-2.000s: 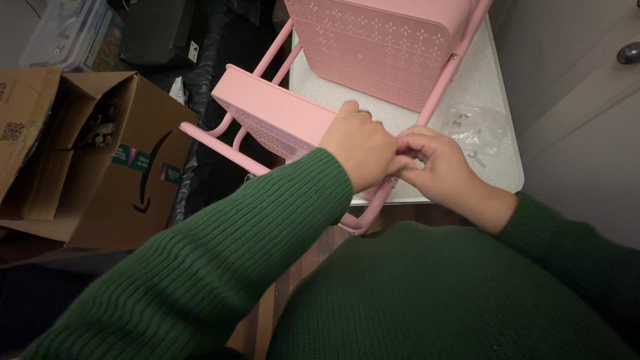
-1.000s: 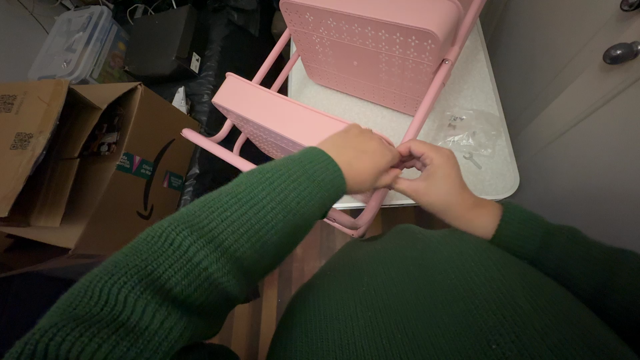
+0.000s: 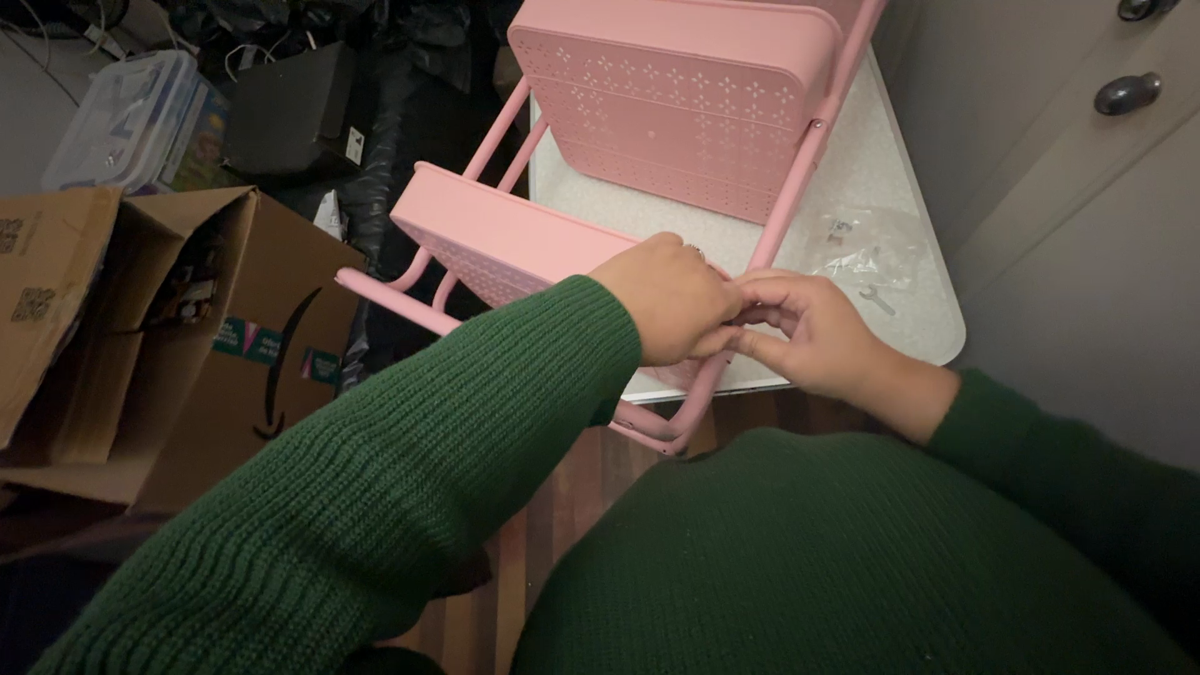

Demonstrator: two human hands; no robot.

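A pink metal frame of round tubes [image 3: 797, 187] lies tilted over a white tabletop. It carries a large pink perforated basket [image 3: 656, 112] at the top and a smaller pink perforated basket [image 3: 506, 230] lower down. My left hand [image 3: 667, 298] rests at the smaller basket's right end, fingers curled against the frame tube. My right hand [image 3: 811, 328] meets it there, thumb and fingertips pinched together at the tube. Whatever lies between the fingertips is hidden. To the right, a small flat spanner [image 3: 877, 301] lies beside a clear plastic bag [image 3: 858, 248] on the tabletop.
The white tabletop [image 3: 914, 319] ends close to a grey cabinet with dark knobs [image 3: 1128, 94] on the right. At left stand an open cardboard box [image 3: 220, 375], a lidded clear plastic tub [image 3: 127, 122] and a black box [image 3: 291, 112]. Wooden floor shows below.
Both hands stay together at the same joint of the frame, with only small shifts of the fingers. The view has moved slightly.
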